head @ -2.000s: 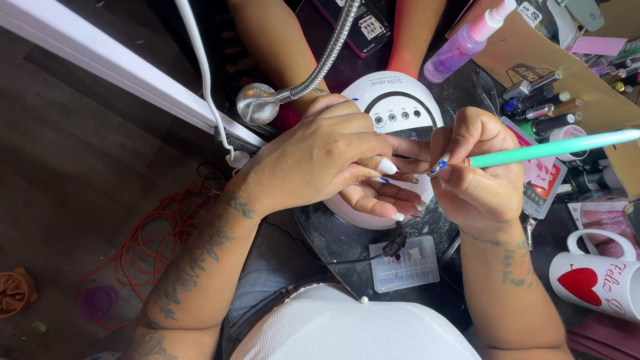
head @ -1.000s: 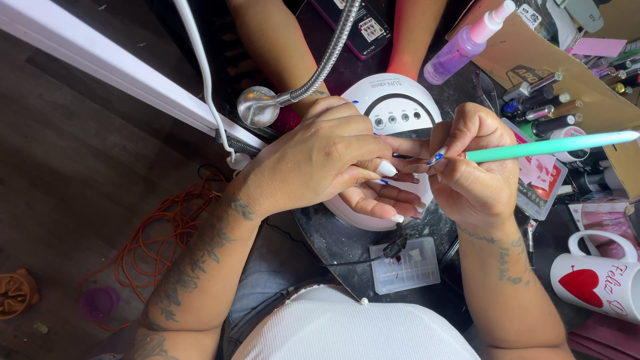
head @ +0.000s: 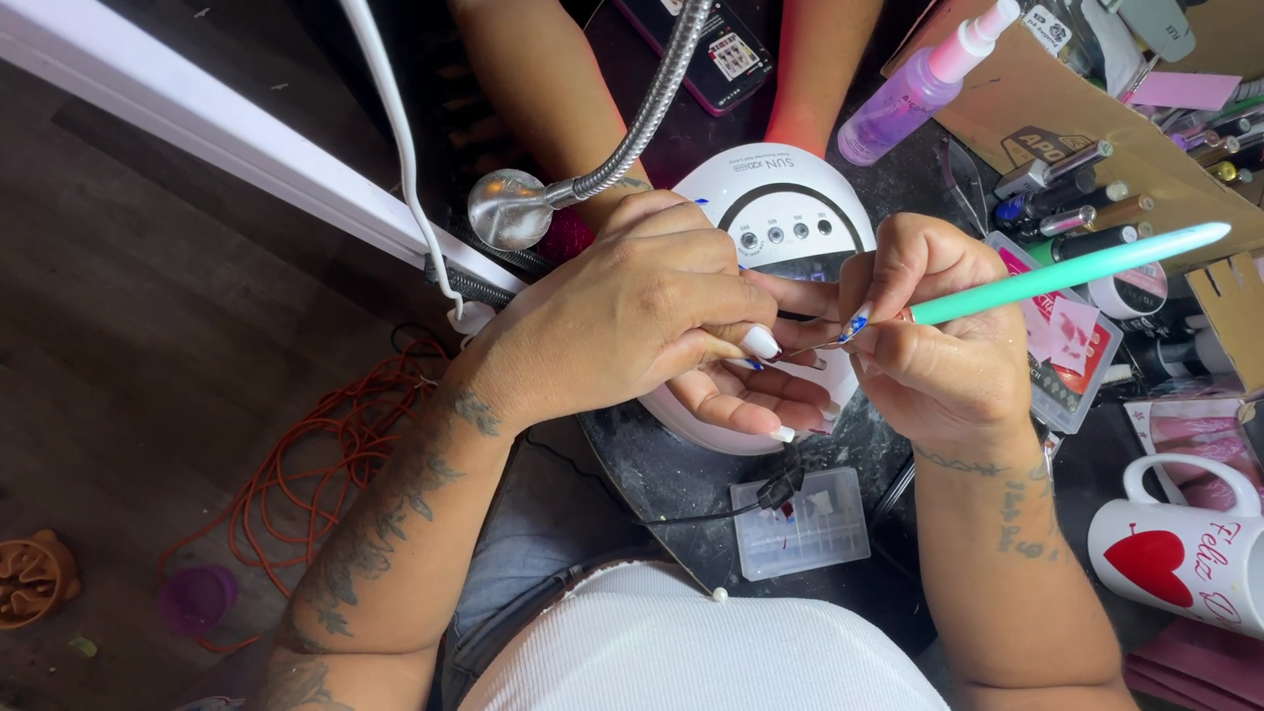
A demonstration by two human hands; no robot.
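My left hand is closed around a finger of another person's hand, which lies palm up with white nails showing. My right hand pinches a thin nail-art brush with a mint-green handle; the handle points right and its fine tip meets the area of the held finger's nail, beside my left thumb. Whether the tip touches the nail cannot be told. Beneath the hands stands a white nail lamp with round buttons, partly covered by my left hand and the other person's fingers.
A metal gooseneck arches over my left hand. A clear plastic box with a black cable lies near me. At the right are a purple spray bottle, nail polish bottles, a cardboard box and a heart mug. A phone lies behind.
The brush handle has swung so that its far end points more upward, and my right hand has tilted with it. My left hand keeps its hold in about the same place.
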